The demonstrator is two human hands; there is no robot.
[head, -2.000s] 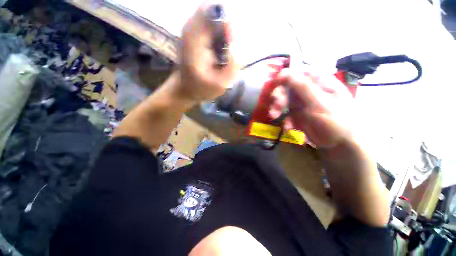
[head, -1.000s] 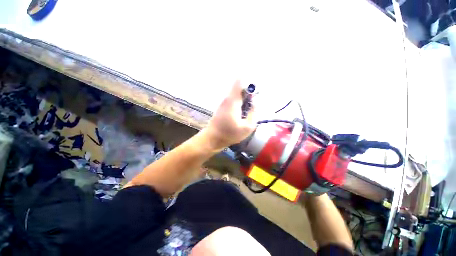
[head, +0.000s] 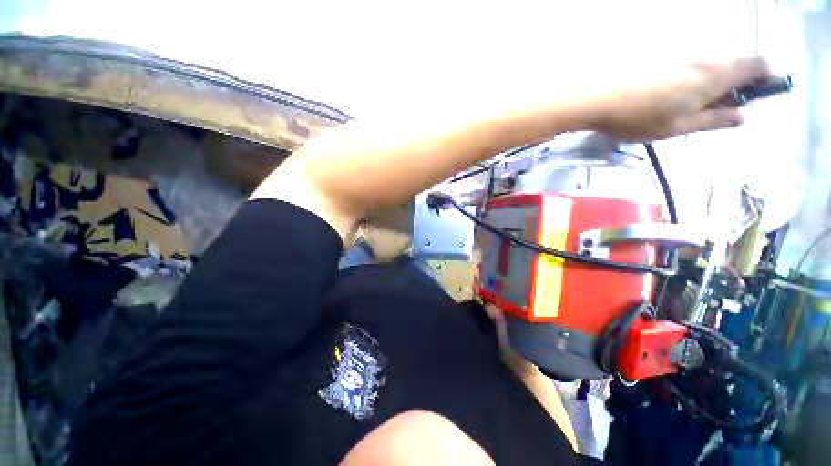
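The red and silver cutting machine (head: 569, 259) with a yellow label is tilted, in front of my body at the right, beyond the table edge. My left arm reaches across above it. My left hand (head: 702, 102) is closed around a short dark rod-like thing (head: 764, 88) over the white fabric lay (head: 456, 55). My right forearm runs up behind the machine. Only a small part of my right hand (head: 494, 311) shows at the motor's near side, and its fingers are mostly hidden. A black cable loops across the motor. A grey metal plate (head: 443, 227) shows left of the motor.
The worn wooden table edge (head: 173, 100) runs from the upper left towards the middle. Dark and pale fabric scraps (head: 118, 218) lie on the floor at the left. Blurred dark cables and clutter (head: 738, 382) are at the lower right, close to the machine.
My left hand has moved from beside the machine to the upper right, with the dark thing still in it. The machine has turned and now appears larger and nearer. The view has shifted.
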